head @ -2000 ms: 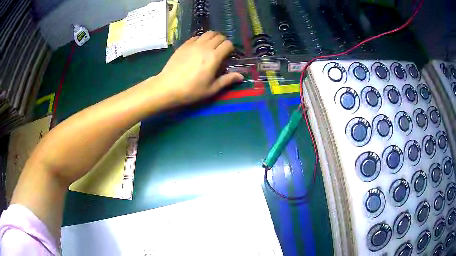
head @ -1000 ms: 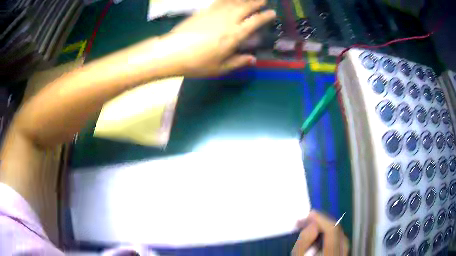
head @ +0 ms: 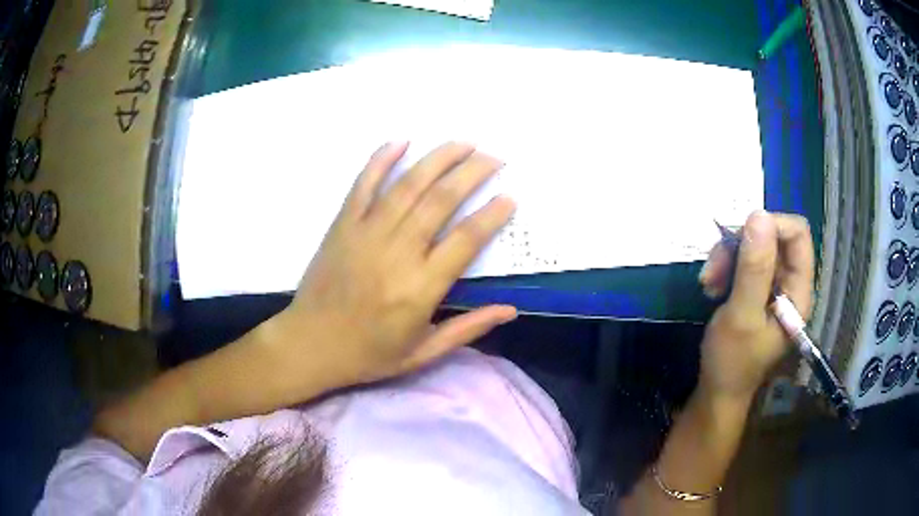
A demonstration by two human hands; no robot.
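The inspection record sheet [head: 605,151] lies across the green mat and glares white; faint print shows near its lower edge. My left hand [head: 403,252] lies on the sheet left of its middle, fingers spread, palm down, holding nothing. My right hand [head: 756,292] is at the sheet's lower right corner and holds the gel pen [head: 803,335], tip at the sheet's edge and barrel pointing down to the right.
A cardboard carton [head: 96,91] with black writing and loose discs on top stands at left. The foam tray stack [head: 867,191] with ringed discs is at right. A green test probe [head: 782,35] lies at the upper right. A paper edge [head: 443,6] shows at the top.
The view has tilted down and left, bringing the carton in. My left hand has come from the far trays onto the sheet. My right hand, out of view at first, now shows fully with the pen.
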